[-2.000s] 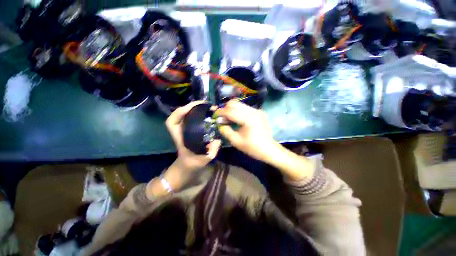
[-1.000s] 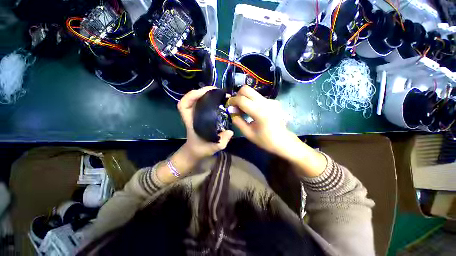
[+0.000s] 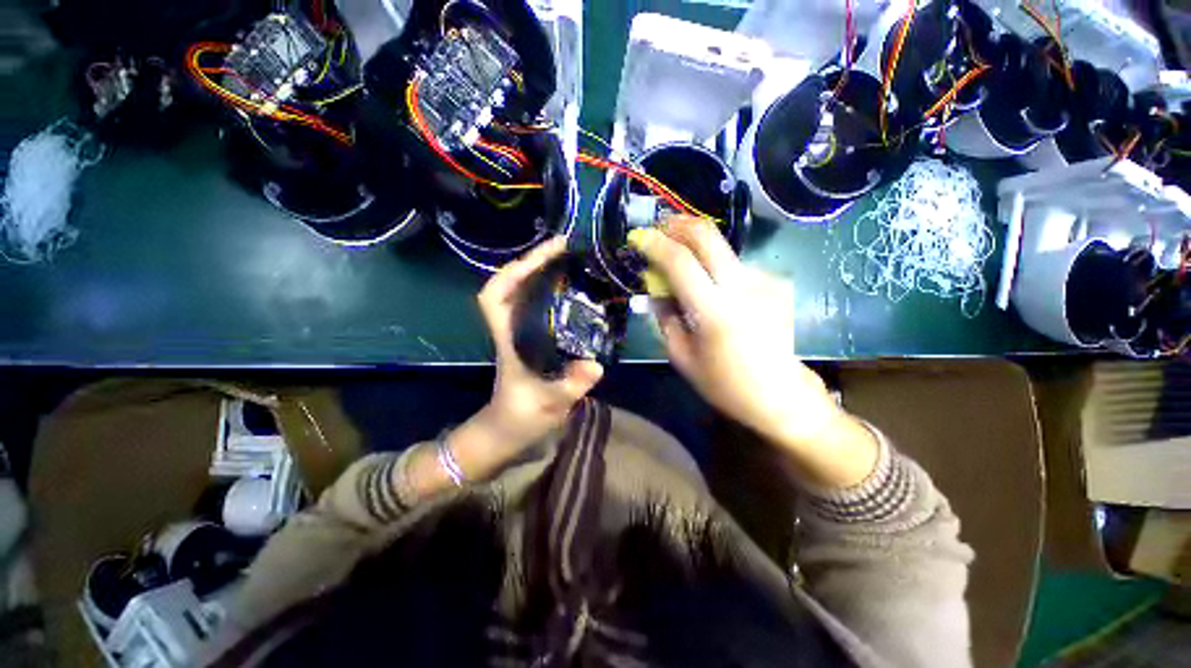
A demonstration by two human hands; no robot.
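My left hand [image 3: 525, 342] grips the black front shell [image 3: 533, 318] at the bench's front edge. Its open side faces right and shows the circuit board [image 3: 579, 326]. My right hand [image 3: 712, 307] is just right of the shell, with bright yellow at its fingertips; whether it grips a small part or lead there is unclear. A small white block, perhaps a connector plug [image 3: 640, 304], shows by those fingers. Behind them a camera housing [image 3: 679, 180] stands open with red and yellow wire leads [image 3: 634, 172] crossing it. Its white bracket [image 3: 679, 85] lies behind.
Two housings with exposed boards [image 3: 464, 81] stand at back left. More wired housings [image 3: 829, 144] line the back right, one [image 3: 1064, 281] at right. Tangled white ties [image 3: 925, 235] lie on the green bench [image 3: 327, 307], others far left. A carton [image 3: 79, 457] below left holds white housings.
My right hand has moved right, away from the shell. The shell has turned so its board shows more fully. My left hand still holds it.
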